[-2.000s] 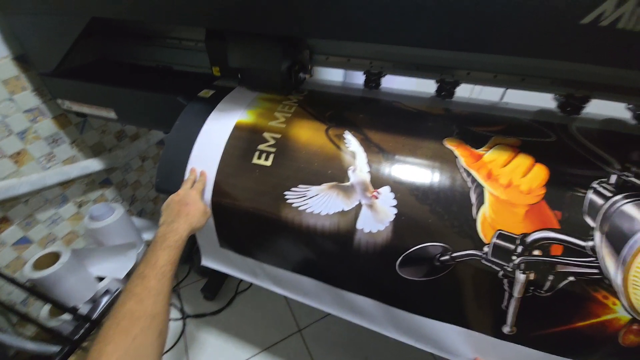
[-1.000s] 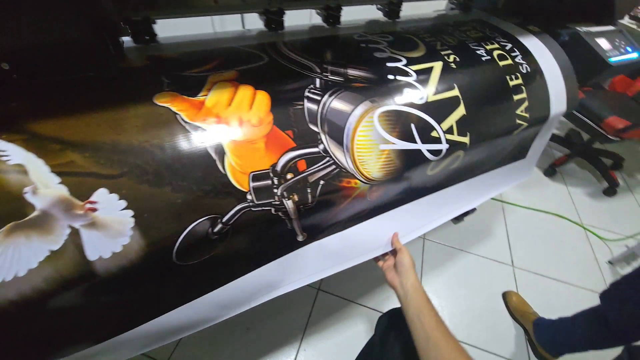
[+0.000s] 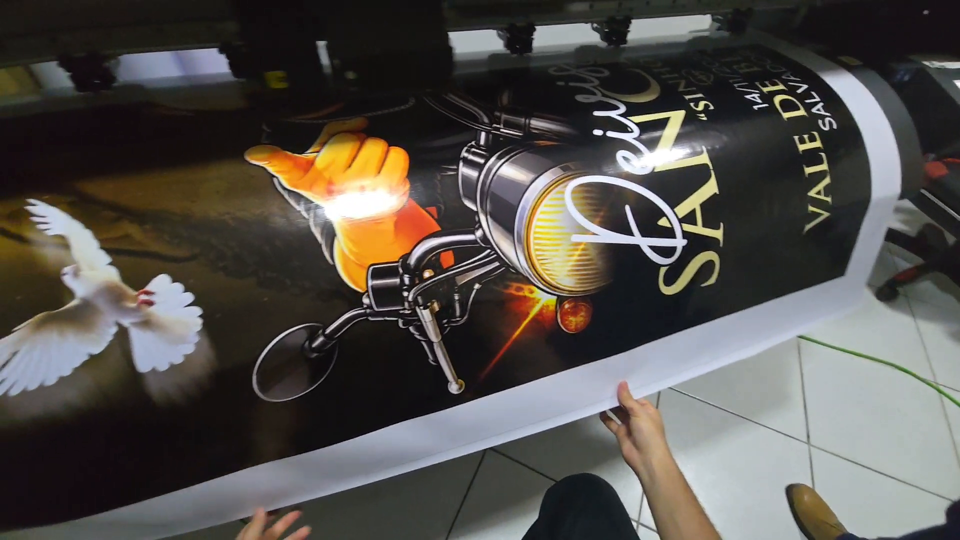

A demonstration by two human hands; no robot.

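A glossy printed vinyl banner with a white margin hangs out of a large-format printer. It shows a dove, an orange-gloved hand, a motorcycle headlight and mirror, and lettering. My right hand pinches the banner's lower white edge, thumb on top and fingers beneath. At the bottom left, my left hand is only partly in view, its fingers spread just below the same edge; whether it touches the banner is unclear.
The printer's dark carriage and pinch rollers lie above the banner. Below are white floor tiles, a green cable and another person's brown shoe. A chair's wheeled base stands at right.
The view has swung right from the dove end toward the lettered end. My left hand, out of view one second ago, shows at the bottom. My right hand remains on the lower edge.
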